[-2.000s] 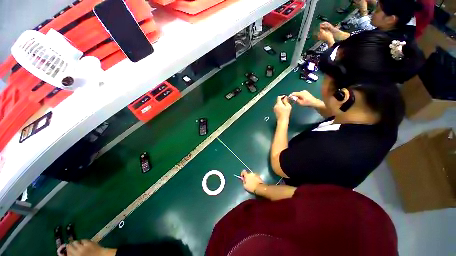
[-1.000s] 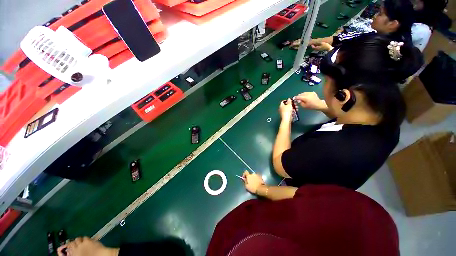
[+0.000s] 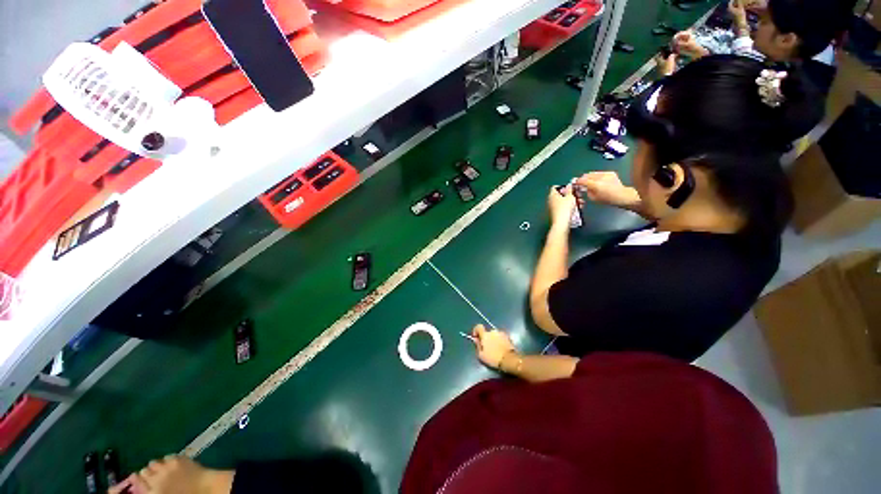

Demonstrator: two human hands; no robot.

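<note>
No hand that I can tell as my own is in view. A hand with a black sleeve lies at the bottom left edge beside two black keypad phones; whose it is, I cannot tell, and its fingertips are cut off or blurred. Nearer the middle, a black keypad phone point(image 3: 243, 342) and another keypad phone point(image 3: 360, 271) lie apart on the green surface. A large white tape roll point(image 3: 402, 345) lies flat, and a small pale ring point(image 3: 243, 421) lies near the pale strip.
A dark red rounded fabric shape point(image 3: 599, 434) fills the lower middle. A braceleted hand holds something thin beside the tape roll. A person in black works on a phone. Overhead, a white shelf point(image 3: 290, 121) holds a smartphone point(image 3: 259, 53) and red trays. A cardboard box point(image 3: 821, 333) stands right.
The loose keypad phones have shifted down and left along the green surface. The person in black now holds a phone upright at the fingers. The black-sleeved hand has barely moved.
</note>
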